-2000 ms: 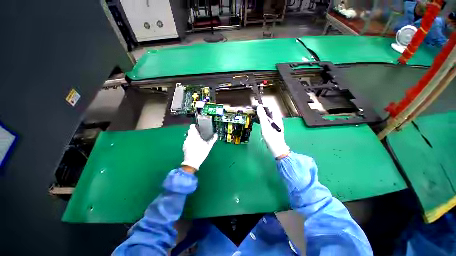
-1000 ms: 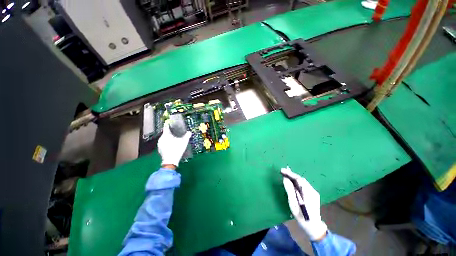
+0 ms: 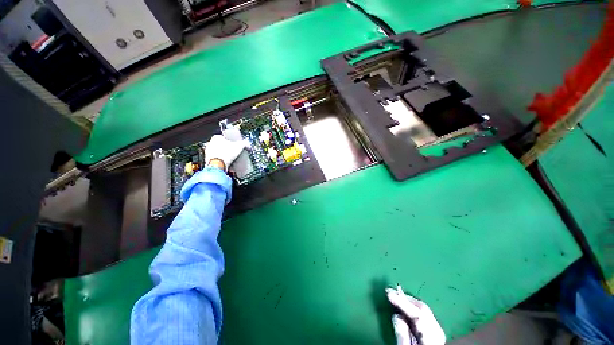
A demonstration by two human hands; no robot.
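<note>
The circuit board (image 3: 259, 145) lies component side up in a black pallet (image 3: 266, 192) in the conveyor track. It has yellow parts at its right and a long grey heat sink (image 3: 161, 182) at its left edge. My left hand (image 3: 222, 151), in a white glove, is over the middle of the board, its fingers closed at a grey block (image 3: 240, 166); the fingertips are partly hidden. My right hand (image 3: 417, 318), gloved, is low over the mat and cut off by the bottom edge. A thin black pen-like tool shows partly in it.
An empty black pallet (image 3: 367, 111) lies crosswise to the right, overlapping the near green mat (image 3: 336, 256). Conveyor rails (image 3: 363, 145) run between the near mat and the far green mat (image 3: 235, 71). Dark machine housing stands left. A red-wrapped strip (image 3: 572, 101) is at the right.
The board, first raised and tilted in both hands, now lies flat in the pallet. My right hand has let go of it and moved down right. The view has turned and shifted.
</note>
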